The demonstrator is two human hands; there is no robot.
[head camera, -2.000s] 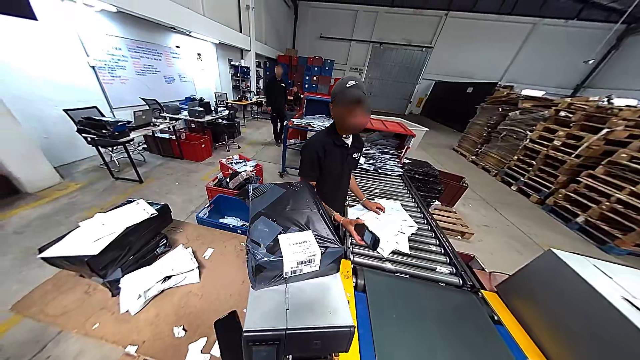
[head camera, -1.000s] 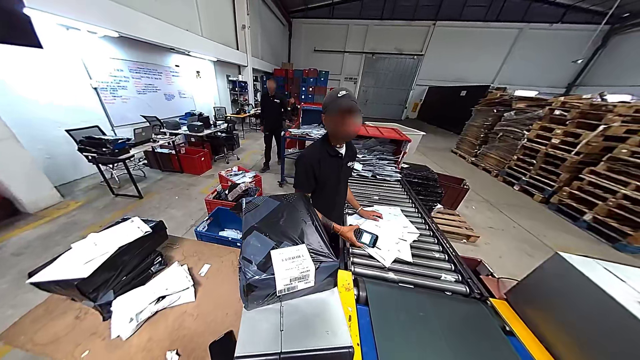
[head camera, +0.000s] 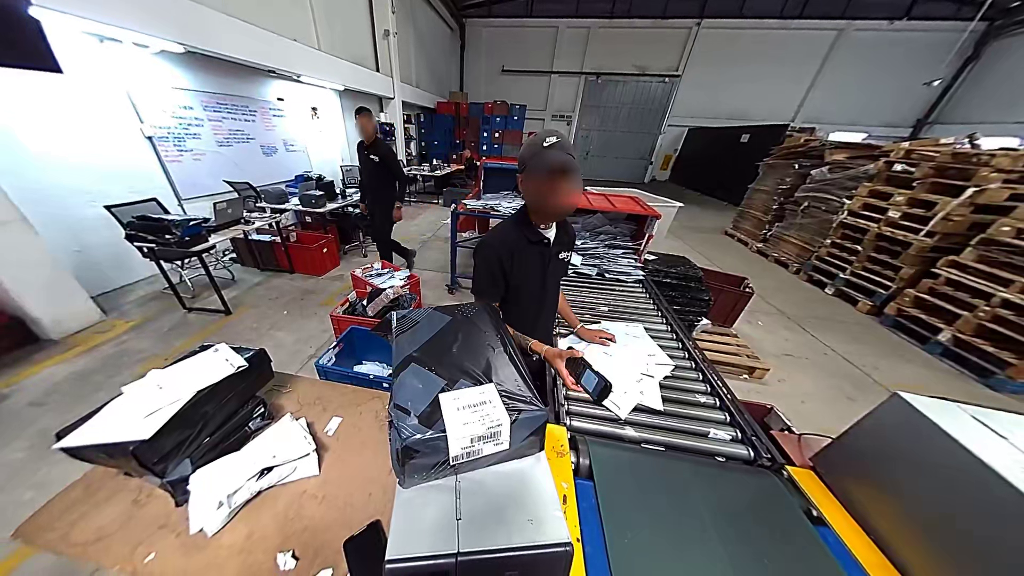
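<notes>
Neither my left hand nor my right hand shows in the head view. A black plastic-wrapped parcel [head camera: 468,360] with a white label [head camera: 474,424] rests on a grey and black machine [head camera: 480,512] just in front of me. At the machine's left edge lies a dark phone-like device [head camera: 366,550]. Black-wrapped packages [head camera: 184,416] topped with white papers sit on a brown board [head camera: 320,480] at the left, beside a stack of folded white papers [head camera: 254,472]. Across the roller conveyor [head camera: 688,416], a co-worker [head camera: 524,264] holds a handheld device [head camera: 590,378] over white papers [head camera: 632,360].
A dark green belt [head camera: 704,512] with yellow side rails runs before me. A large grey box [head camera: 936,472] stands at the right. Blue [head camera: 356,358] and red crates [head camera: 384,280] sit beyond the board. Stacked pallets [head camera: 944,224] line the right side; another person [head camera: 380,184] is farther back.
The person in the background has come nearer and moved left, away from the co-worker at the rollers. That co-worker's handheld device is now tilted over the papers' near edge.
</notes>
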